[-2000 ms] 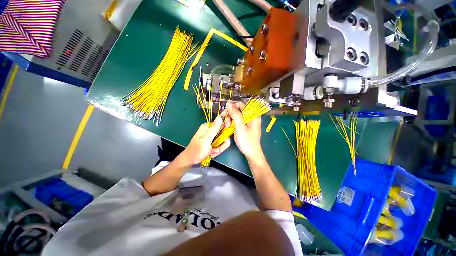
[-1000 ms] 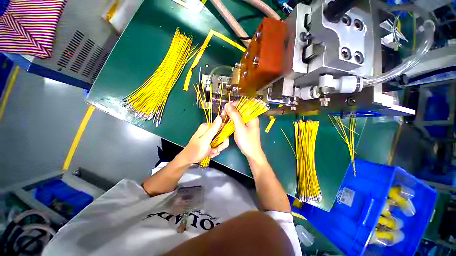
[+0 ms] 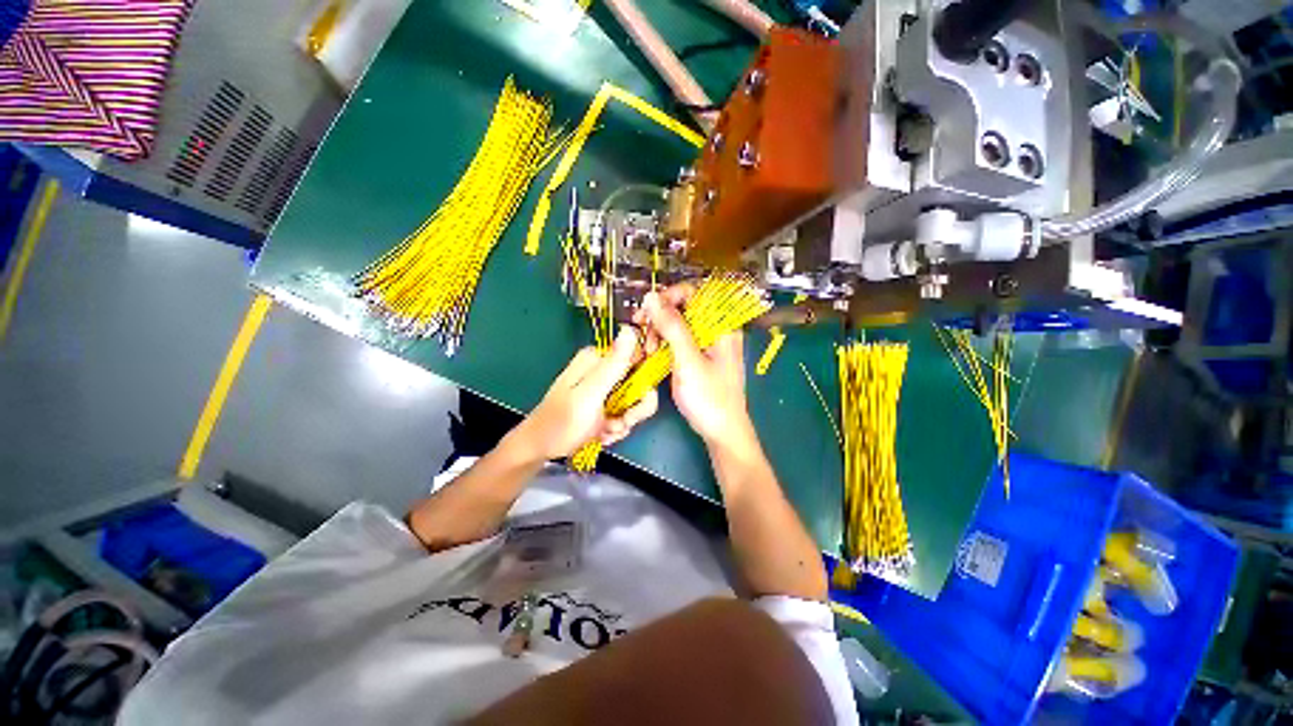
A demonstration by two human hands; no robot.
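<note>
My left hand (image 3: 579, 406) is closed on yellow wires (image 3: 599, 284) whose upper ends fan toward the small silvery crimping applicator (image 3: 634, 241). My right hand (image 3: 701, 372) is closed on a thicker handful of yellow wires (image 3: 720, 305), with pale tips pointing up and right. The hands touch, fingertips together just in front of the applicator. The fingers hide the middle of the wires; lower ends stick out below my left hand. The grey crimping machine head (image 3: 978, 121) and orange-brown block (image 3: 773, 135) stand above and right of the hands.
A left wire bundle (image 3: 475, 213) lies on the green mat (image 3: 329, 199). A right wire bundle (image 3: 872, 454) and stray wires (image 3: 998, 390) lie right of my arm. A blue bin (image 3: 1035, 603) holds wrapped bundles (image 3: 1103, 624). A grey vented box (image 3: 234, 128) is at left.
The machine head and orange-brown block shifted left between two and one seconds ago in view and are now back right. Both hands keep hold of the wires, almost unmoved.
</note>
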